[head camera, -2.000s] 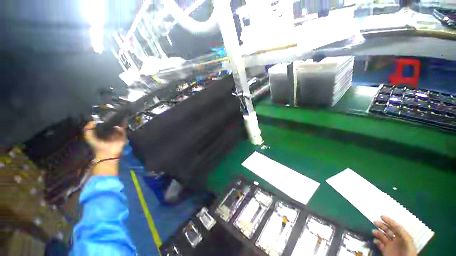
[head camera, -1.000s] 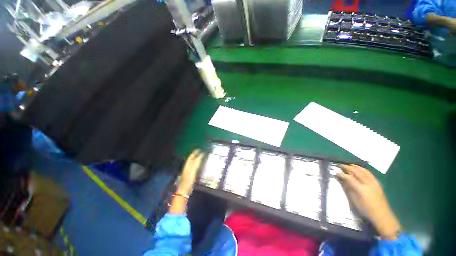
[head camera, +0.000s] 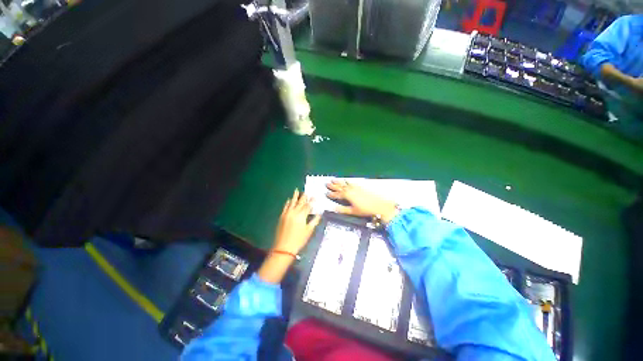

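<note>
A black foam tray [head camera: 361, 264] with bright silvery devices [head camera: 331, 266] lies in front of me. A white liner sheet [head camera: 416, 189] lies along its far edge. My right hand [head camera: 361, 201] reaches across the tray, its fingertips on the left part of this sheet; whether they pinch a small piece is too blurred to tell. My left hand [head camera: 296, 229] is at the tray's far left corner, fingers apart beside the sheet's left end. My right sleeve covers part of the tray. A second liner sheet [head camera: 515, 224] lies to the right.
Another tray with devices [head camera: 210, 288] is at lower left, and device pockets [head camera: 546, 303] show at lower right. A pale nozzle [head camera: 295, 102] hangs over the bench beside a black cloth [head camera: 155, 120]. A pale stack [head camera: 381, 28], a dark grid tray [head camera: 525, 69] and a person's arm [head camera: 620, 74] are across.
My right hand has moved from the tray's right end across to the left liner sheet. My left hand has shifted up towards that sheet. The left sheet has turned and lies nearer the tray.
</note>
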